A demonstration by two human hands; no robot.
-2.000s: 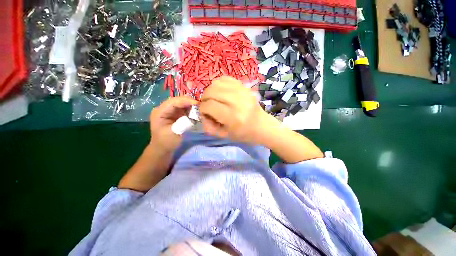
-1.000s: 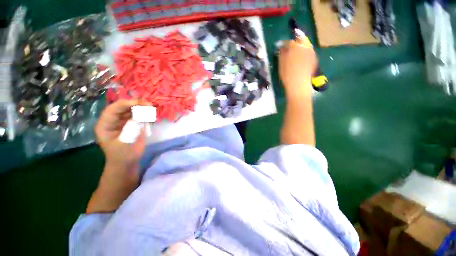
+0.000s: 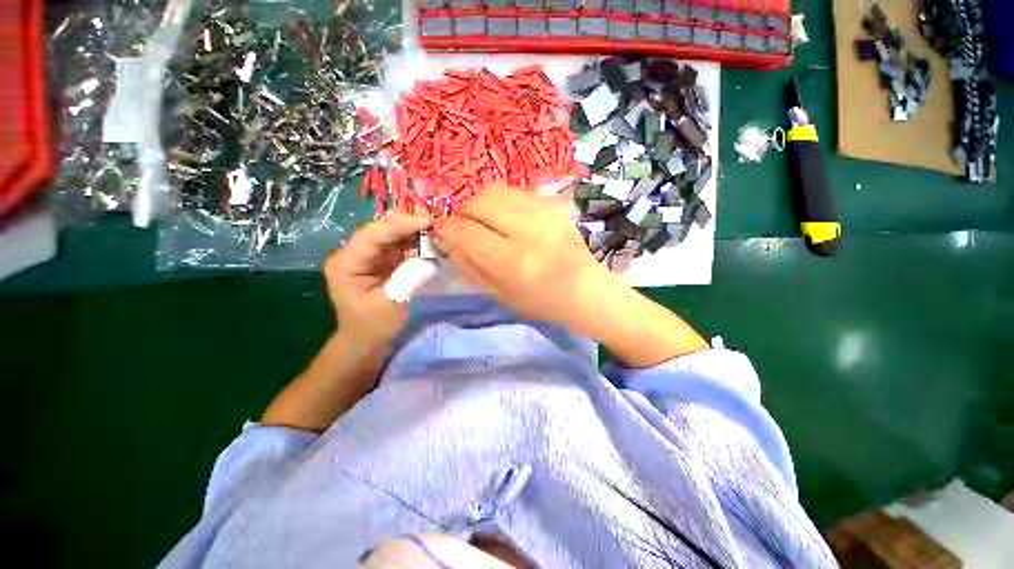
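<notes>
My left hand (image 3: 373,276) and my right hand (image 3: 517,250) meet at the near edge of the red strips (image 3: 484,128). Between the fingertips is a small piece (image 3: 429,242) with a pale face, mostly hidden by the fingers. A white finger cot (image 3: 409,278) shows at my left hand. Dark rectangular pieces (image 3: 656,156) lie loose right of the red heap. Shiny metal fittings (image 3: 278,111) lie tangled on clear plastic to the left.
A red tray (image 3: 623,51) with rows of grey blocks is at the far side. A black and yellow cutter (image 3: 813,183) and clear scrap (image 3: 752,143) lie right. Brown cardboard (image 3: 878,133) is upper right, another red tray (image 3: 25,111) far left, a box (image 3: 901,541) lower right.
My right hand was by the cutter one second ago and is now back against my left hand. The view has swung back left. The piece's white face is now mostly covered by fingers.
</notes>
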